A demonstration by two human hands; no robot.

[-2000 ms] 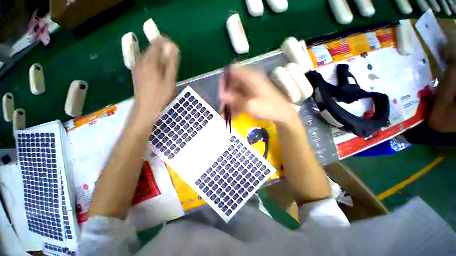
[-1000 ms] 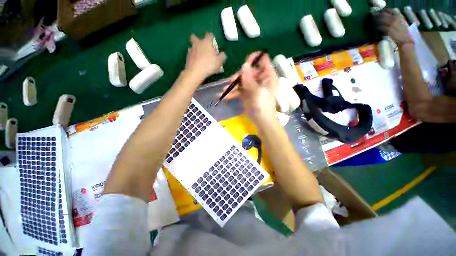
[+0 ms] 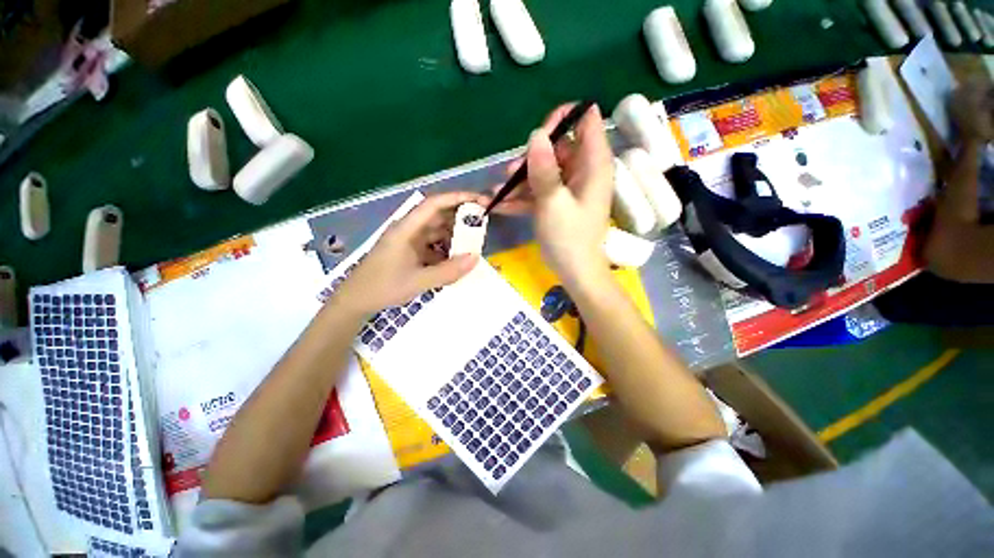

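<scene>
My left hand (image 3: 409,256) holds a white plastic housing (image 3: 468,231) above the upper part of the label sheet (image 3: 512,381). A dark mark shows at the housing's upper end. My right hand (image 3: 572,191) holds black tweezers (image 3: 542,156) like a pen, their tip at that marked end. The sheet has dark labels at both ends and a bare white band between, partly covered by my left hand. Several waiting housings (image 3: 645,191) lie just right of my right hand.
Other housings (image 3: 273,169) lie on the green conveyor belt (image 3: 371,98). Spare label sheets (image 3: 87,403) are stacked at left. A black strap (image 3: 763,245) lies at right on printed sheets. An open cardboard box (image 3: 768,409) is below the ledge. Another person's arm (image 3: 965,207) shows at the right edge.
My left hand has come back from the belt to above the sheet and now holds a housing. The tweezers' tip has moved to the housing's end. The other person's arm has moved right.
</scene>
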